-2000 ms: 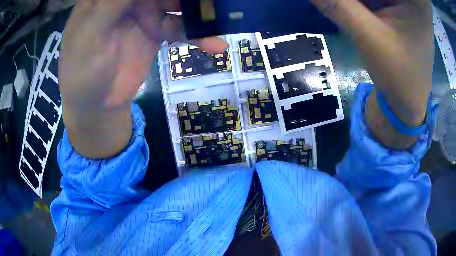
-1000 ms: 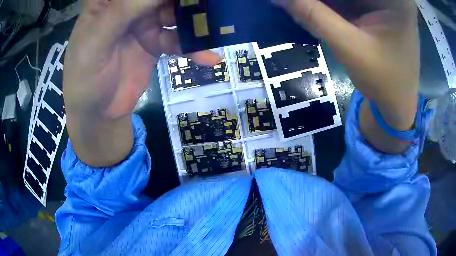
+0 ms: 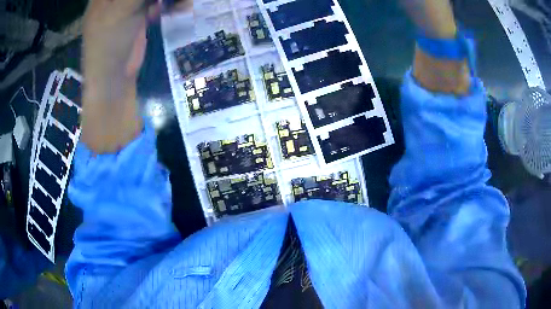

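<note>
A white blister tray point(image 3: 225, 121) lies in front of me with two columns of dark circuit boards point(image 3: 219, 92) with gold patches. A white die-cut sheet with a row of black adhesive shapes point(image 3: 327, 69) lies tilted over the tray's right column and partly covers its boards. My left hand point(image 3: 115, 54) is blurred at the top left, beside the tray's upper left edge; its fingers are cut off by the frame, with something dark near them. Only the base of my right hand point(image 3: 432, 18) shows at the top right; its fingers are out of the picture.
More die-cut sheets point(image 3: 52, 160) lie at the far left, beside a small white block point(image 3: 22, 131) with a thin cable. A white round fan point(image 3: 534, 133) stands at the right, below a white strip with small marks point(image 3: 521, 45). My smock covers the tray's near end.
Both hands have moved apart and up toward the top edge. The dark board they held close to the camera is no longer visible. More of the tray and die-cut sheet shows.
</note>
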